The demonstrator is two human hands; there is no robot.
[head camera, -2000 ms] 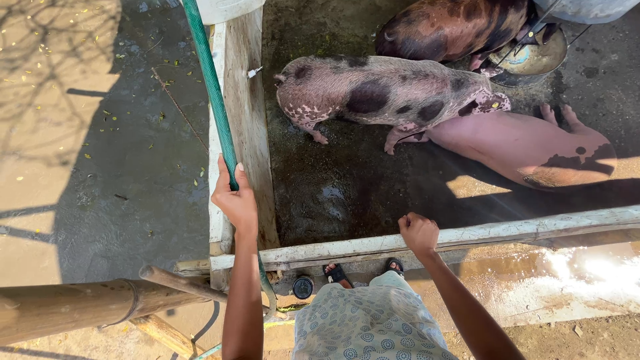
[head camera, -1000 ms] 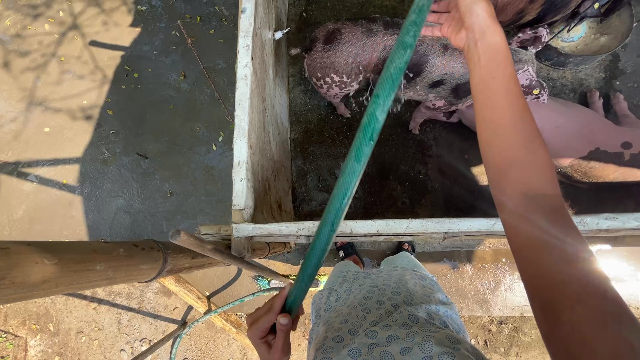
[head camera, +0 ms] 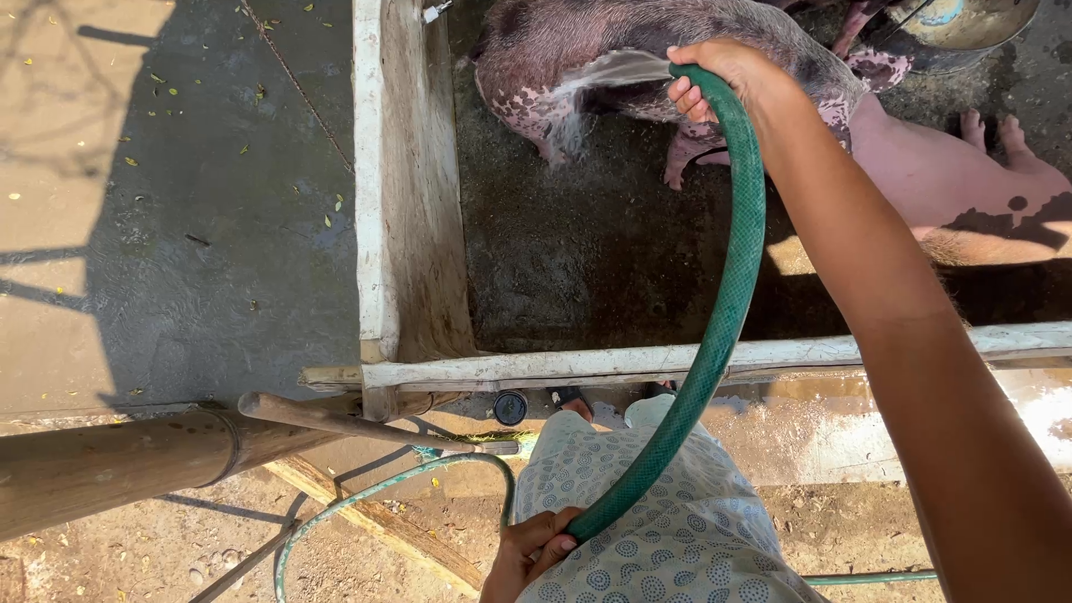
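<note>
A green garden hose (head camera: pixel 741 243) arcs between my two hands. My right hand (head camera: pixel 720 79) grips it close to its open end, over the pen, and water sprays from there leftward onto the hindquarters of a spotted pig (head camera: pixel 536 50). Low in the view, my left hand (head camera: pixel 532 553) holds the hose lower down, beside my patterned clothing. A pink pig (head camera: pixel 930 167) lies at the right, partly behind my right forearm. The spotted pig stands on the dark wet floor of the pen.
The pen has a white front wall (head camera: pixel 586 364) and a side wall (head camera: pixel 368 184). A thick bamboo pole (head camera: pixel 109 469), a wooden handle (head camera: pixel 335 427) and a wooden beam (head camera: pixel 394 536) are at the lower left. A metal basin (head camera: pixel 963 29) stands at the top right.
My right hand, off the hose and closed two seconds ago, now holds its end over the pen. My left hand has come down and back from the pen wall. Water now sprays onto the spotted pig.
</note>
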